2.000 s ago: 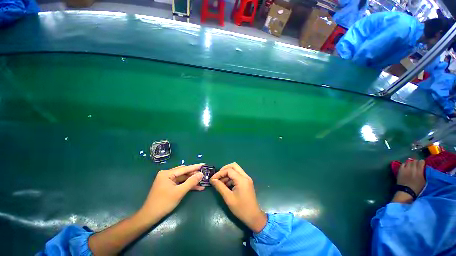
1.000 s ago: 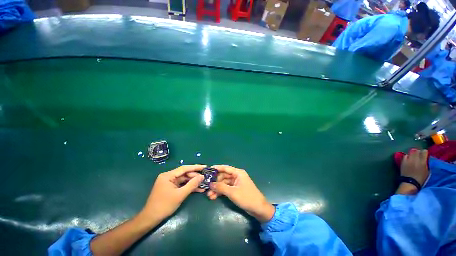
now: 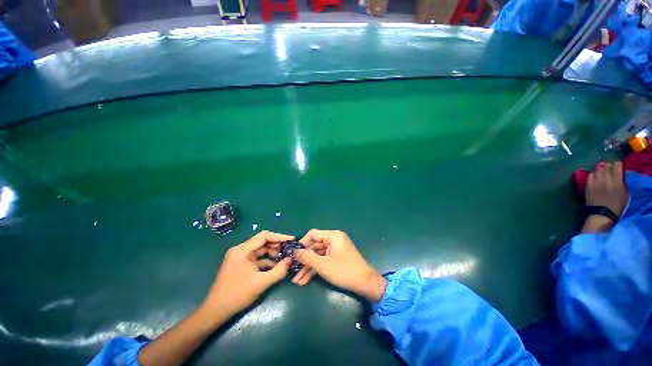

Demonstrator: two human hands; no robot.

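A small dark module with pale edges is held between both hands, low in the middle of the view. My left hand grips its left side between thumb and fingers. My right hand holds its right side, with the thumb over its face. The fingers cover much of the module. A second dark module with a silvery rim lies on the green surface, up and left of my hands. Small white bits lie near it.
The glossy green work surface has a dark line across its far part. At the right, a neighbouring worker's hand with a black wristband touches a red item. A metal bar slants at the upper right. Red stools stand beyond.
My right hand has gone from fingertips at the module's edge to a fuller hold with the thumb over its face. The module has turned slightly. The camera view has tilted down.
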